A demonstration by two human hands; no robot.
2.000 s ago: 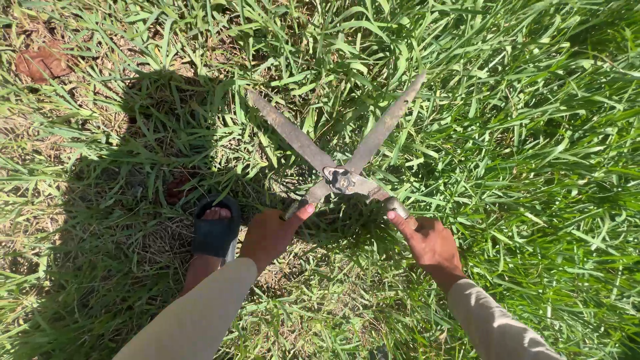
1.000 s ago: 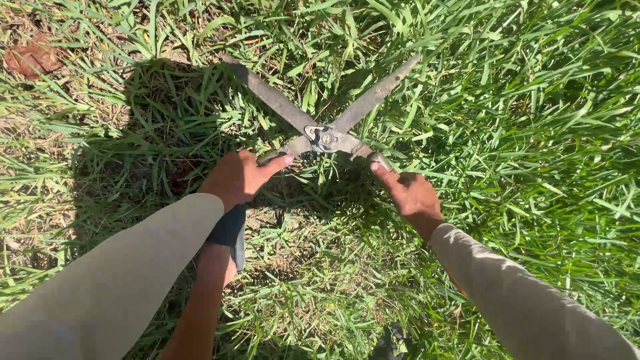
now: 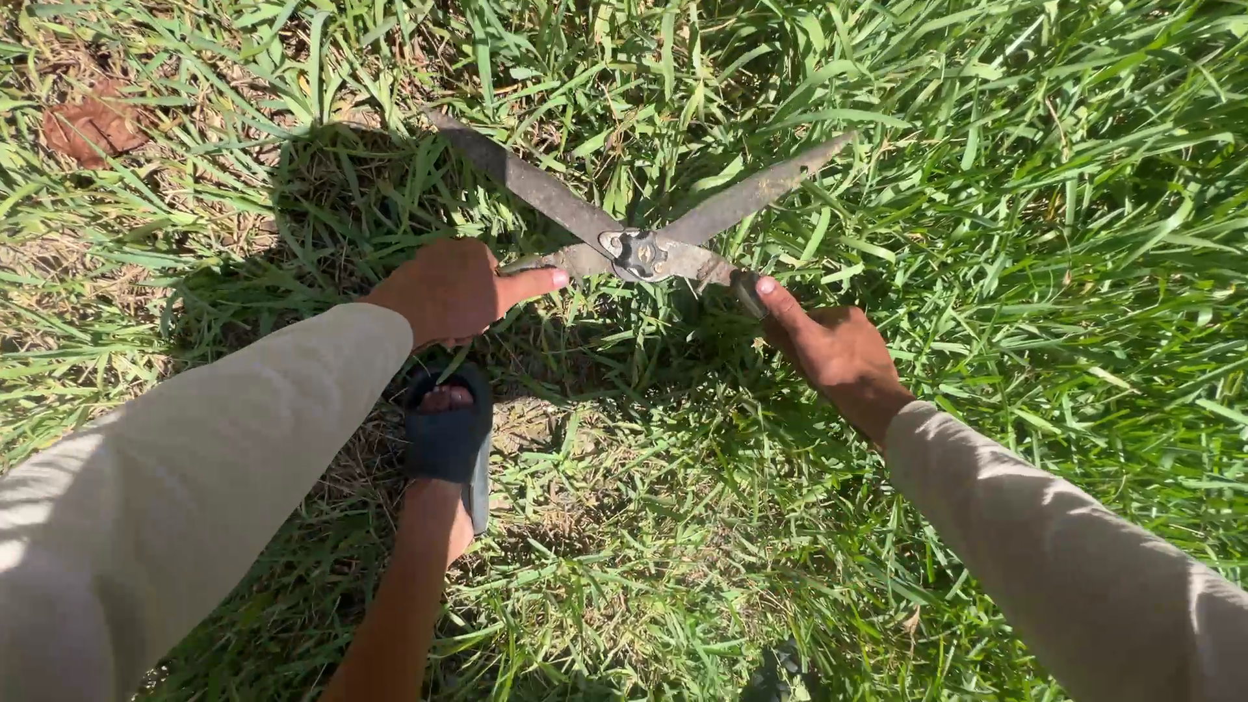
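A pair of worn metal hedge shears (image 3: 639, 255) lies low over the grass, its two blades spread wide in a V that points away from me. My left hand (image 3: 453, 292) grips the left handle, thumb stretched along the metal toward the pivot. Around the right handle my right hand (image 3: 834, 351) is closed, with the thumb on top near the handle's end. Green grass (image 3: 682, 127) stands between and around the blades. The palms and most of both handles are hidden under my fingers.
My foot in a dark slide sandal (image 3: 448, 434) stands just below my left hand. A brown dry leaf (image 3: 95, 127) lies at the upper left. Taller, denser grass (image 3: 1102, 195) fills the right side; shorter, patchy grass (image 3: 585, 546) with straw lies below the shears.
The shears' blades have spread farther apart than in the earlier frames, with both hands still on the handles. The sandal, partly covered by my left arm a second ago, shows again.
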